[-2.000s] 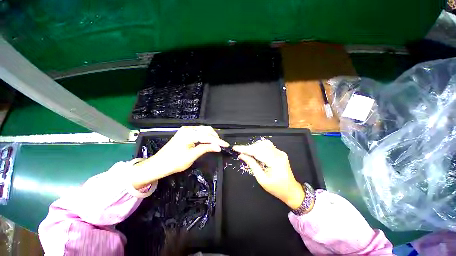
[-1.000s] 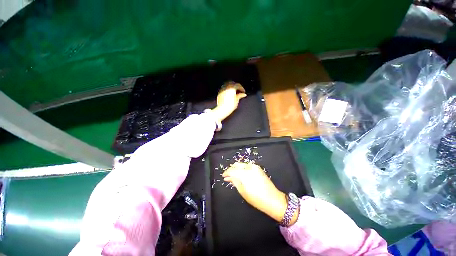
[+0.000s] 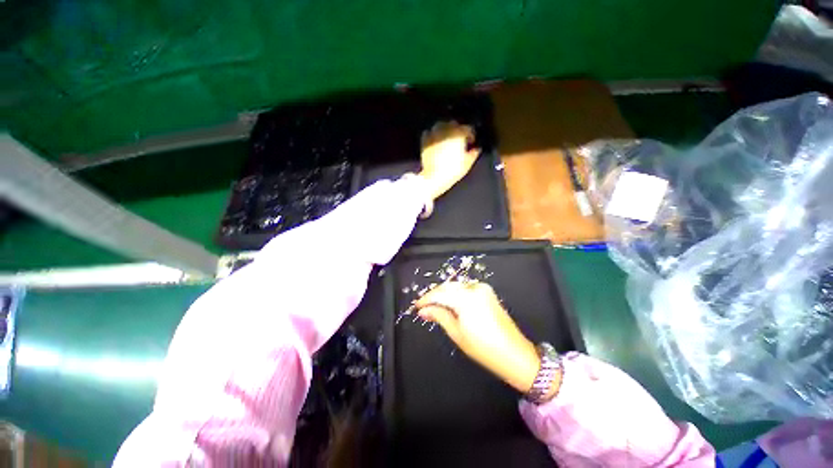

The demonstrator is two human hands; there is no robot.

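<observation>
My left hand [image 3: 449,157] reaches over the right compartment of the far black tray [image 3: 461,215]; its fingertips lie in dark shadow and I cannot tell if they hold a part. My right hand [image 3: 459,315] is over the right compartment of the near black tray [image 3: 475,402], its fingertips down at the scattered tiny metal pieces [image 3: 466,265]; whether it pinches one is not clear. Glossy black plastic parts [image 3: 352,366] lie heaped in the near tray's left compartment, partly hidden by my left sleeve. Rows of black parts [image 3: 292,187] fill the far tray's left side.
A large crumpled clear bag [image 3: 749,274] with a white label [image 3: 637,196] is on the right. A brown board [image 3: 539,183] with a thin dark stick lies beside the far tray. A pale metal bar [image 3: 100,206] slants on the left. A pale pack [image 3: 7,338] is at the left edge.
The two hands were together over the near tray around a black part; then they parted. My left hand went forward to the far tray and is now slightly farther right. My right hand lowered to the metal pieces.
</observation>
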